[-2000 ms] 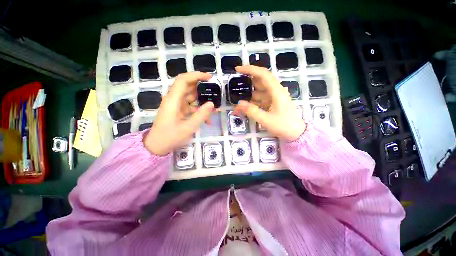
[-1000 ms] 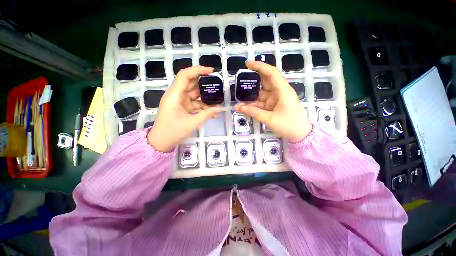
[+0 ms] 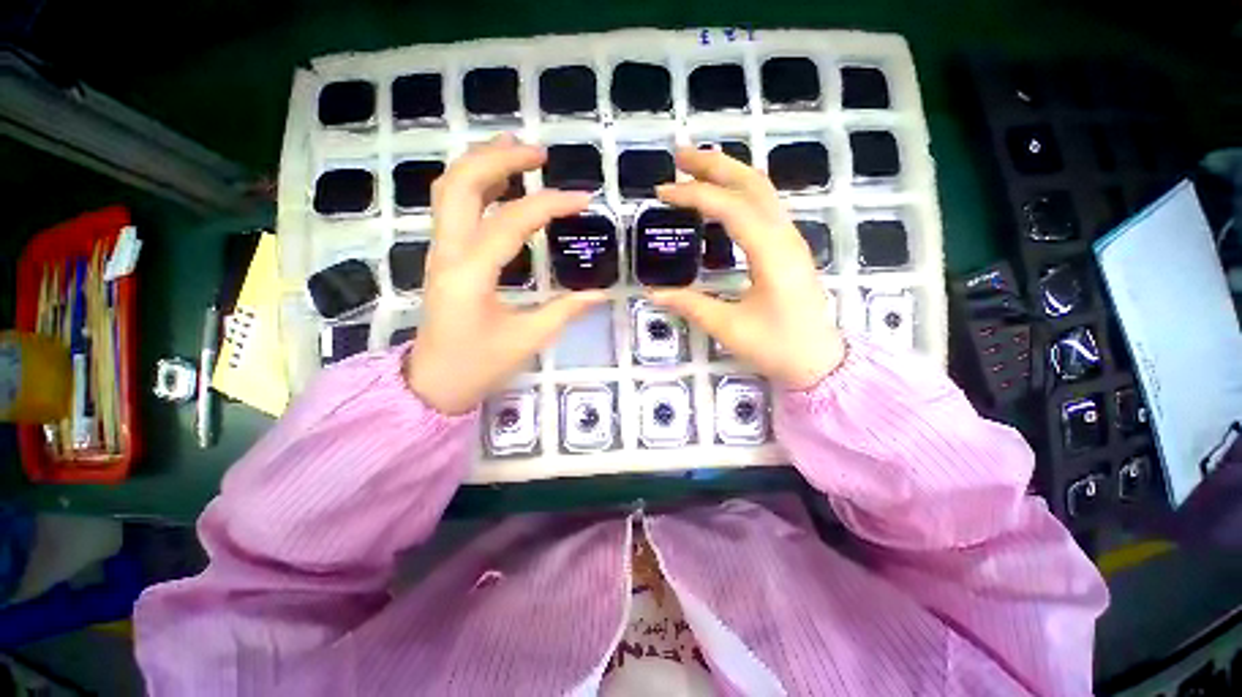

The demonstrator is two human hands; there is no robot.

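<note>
My left hand (image 3: 493,279) holds a smartwatch head (image 3: 586,255) between finger and thumb, and my right hand (image 3: 757,279) holds another smartwatch head (image 3: 667,249). The two are side by side above the middle of the white foam tray (image 3: 599,467), black glass up, with small white text lines on both screens. Face-up dark watch heads fill the far rows of the tray. Several face-down watches, such as this watch back (image 3: 663,413), lie in the near rows. A bare pocket (image 3: 586,341) shows below my left watch. My hands and sleeves hide some pockets.
A red plastic basket (image 3: 120,272) with thin sticks, a small white part (image 3: 174,380), a pen (image 3: 207,377) and a yellow spiral notepad (image 3: 255,330) lie left of the tray. A black tray (image 3: 1046,320) with watches and a clipboard (image 3: 1169,334) are at the right.
My fingers have shifted on both watches; my left index finger now bends over its watch's top edge. The watches have moved slightly lower. Compared with the oldest frame, the screen text differs.
</note>
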